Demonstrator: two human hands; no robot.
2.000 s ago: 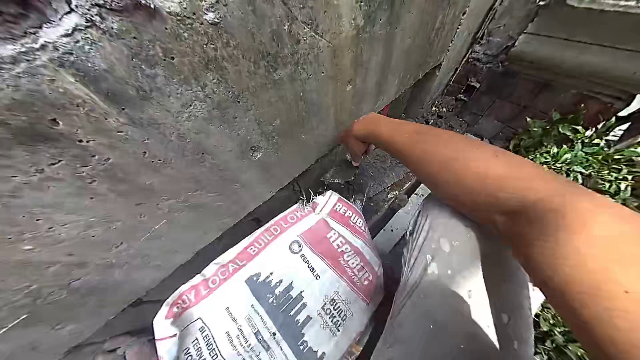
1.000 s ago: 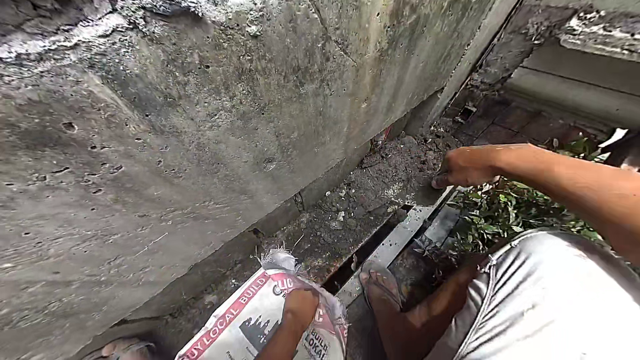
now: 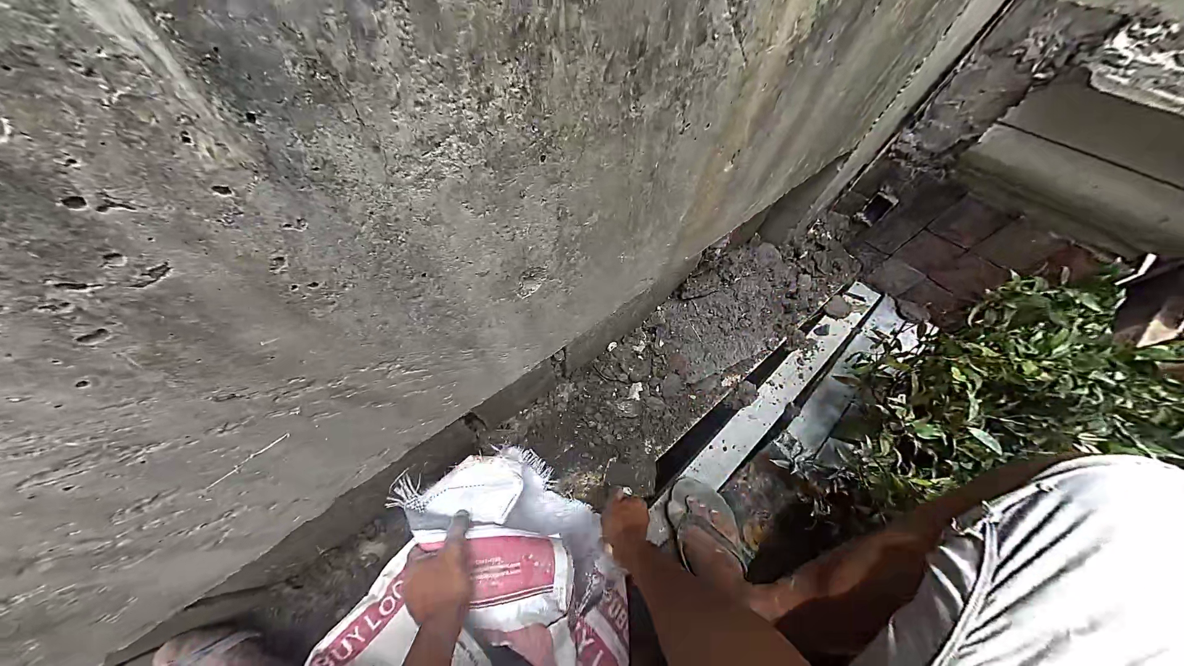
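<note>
My left hand [image 3: 438,585] grips the folded-back top of a white and red woven Republic cement bag [image 3: 513,569] at the bottom centre; its frayed edge stands up. Close by the bag's right side is my right hand [image 3: 626,523], fingers curled around a dark chunk or tool [image 3: 632,478] that I cannot make out clearly. Broken rubble and soil [image 3: 647,379] lie between the concrete wall [image 3: 388,213] and a pale metal channel [image 3: 777,398].
My sandalled foot [image 3: 708,527] rests by the channel's near end; the other foot [image 3: 208,647] is at the lower left. Leafy cuttings [image 3: 999,407] lie to the right, with brick paving [image 3: 962,240] and a concrete ledge [image 3: 1082,176] behind.
My right hand has come from beside the metal channel's far part back to the bag. The bag's top, upright and then held by my left hand, is now folded open.
</note>
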